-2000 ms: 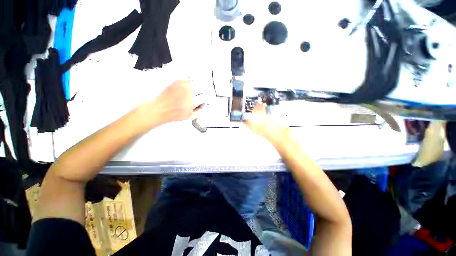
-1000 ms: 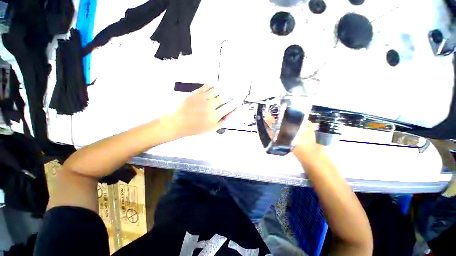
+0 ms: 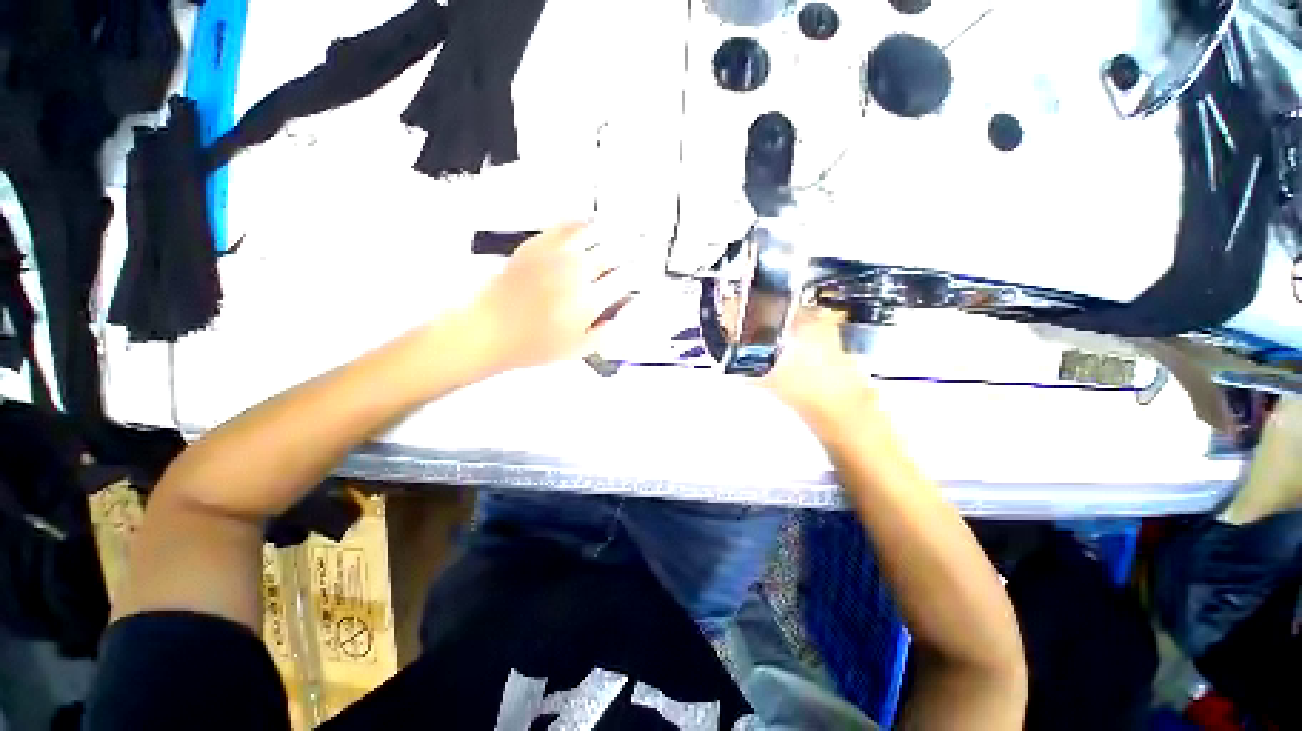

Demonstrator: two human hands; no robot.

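Observation:
My left hand (image 3: pixel 550 300) rests on the white table left of the needle area, fingers pointing right. A short black strip (image 3: pixel 500 242) sticks out to the left from behind its knuckles; whether the fingers hold it is unclear. My right hand (image 3: pixel 818 357) is at the needle area of the industrial sewing machine (image 3: pixel 928 186), just right of the bright curved metal guard (image 3: pixel 764 307). Its fingertips are partly hidden by metal parts, and what they hold cannot be seen. A small dark piece (image 3: pixel 606 364) lies below my left hand.
A fanned black strip stack (image 3: pixel 478 93) lies at upper left, joined by a wavy black strip (image 3: pixel 336 79) toward a second bundle (image 3: pixel 167 236) beside a blue strip (image 3: pixel 217 86). Black cloth is piled far left. The ruler edge (image 3: pixel 600 479) runs along the front. Cardboard (image 3: pixel 343 614) is below.
The camera view has shifted. Since two seconds ago, the short black strip has appeared behind my left hand, and the metal guard looks larger. My right hand stays by the needle area.

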